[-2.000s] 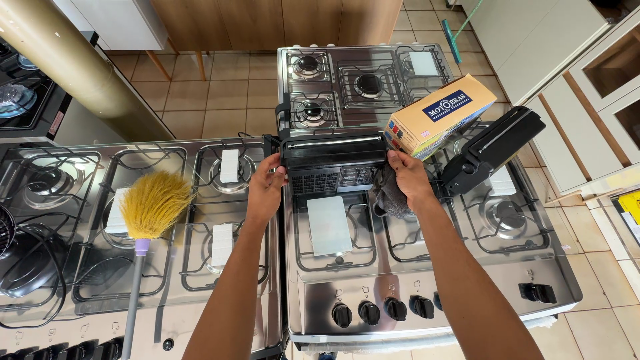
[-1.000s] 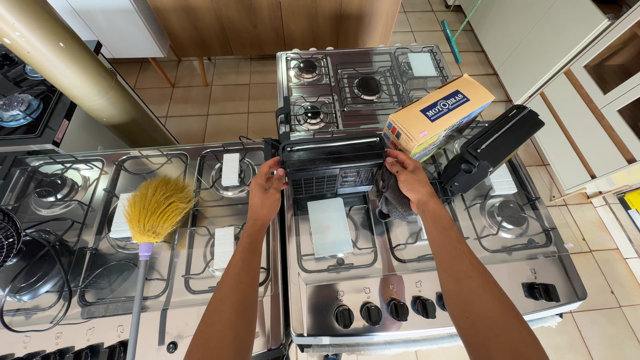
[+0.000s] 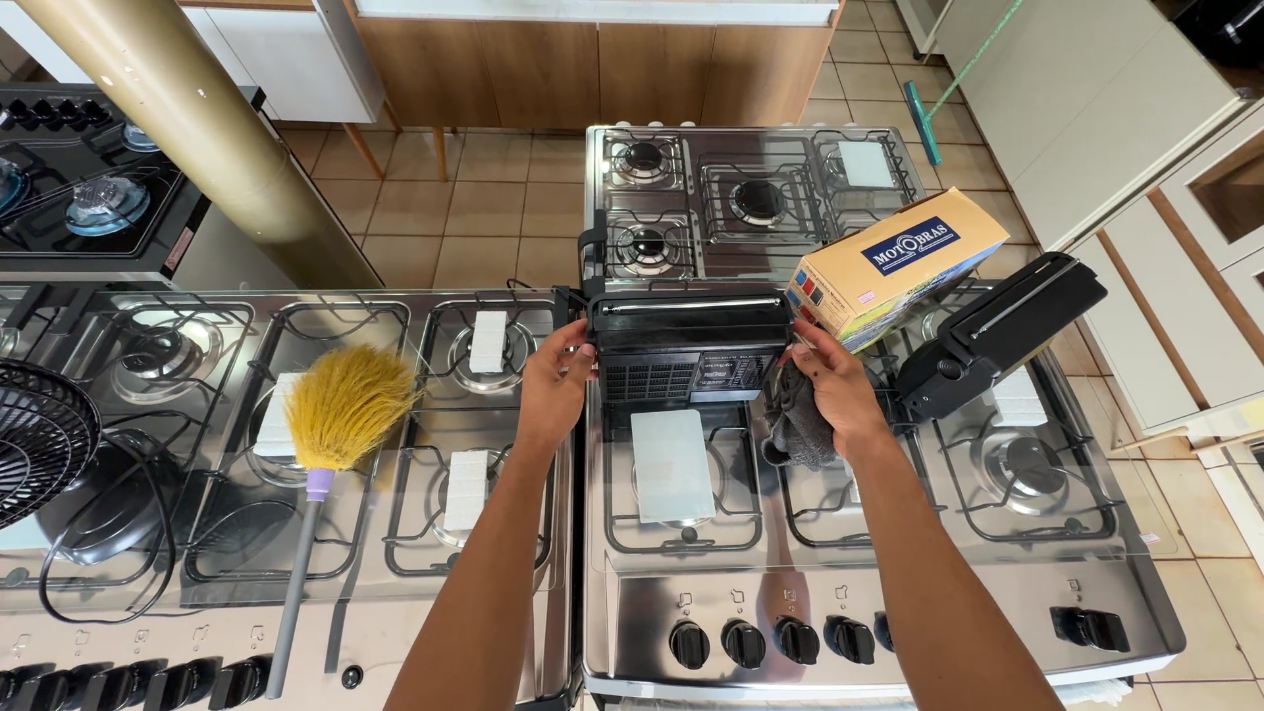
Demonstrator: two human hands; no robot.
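A black portable radio (image 3: 691, 341) stands over the back of the stainless steel gas stove (image 3: 750, 597), held at both ends. My left hand (image 3: 555, 380) grips its left end, thumb and fingers closed on the edge. At its right end is my right hand (image 3: 832, 380), which also has a dark grey cloth (image 3: 798, 420) hanging from its fingers. Right of that hand a second black radio (image 3: 997, 336) leans at a slant. Behind them a yellow and orange cardboard box (image 3: 899, 262) marked Motobras lies tilted. A pale flat rectangular piece (image 3: 673, 466) rests on the grate before the radio.
On the left stove lie a yellow-bristled duster (image 3: 348, 405) with a grey handle and several white blocks (image 3: 467, 491). A black fan (image 3: 39, 444) sits at the far left. Another stove (image 3: 755, 168) stands behind. A painted pole (image 3: 197, 128) rises at left; a green squeegee (image 3: 923, 123) is on the floor.
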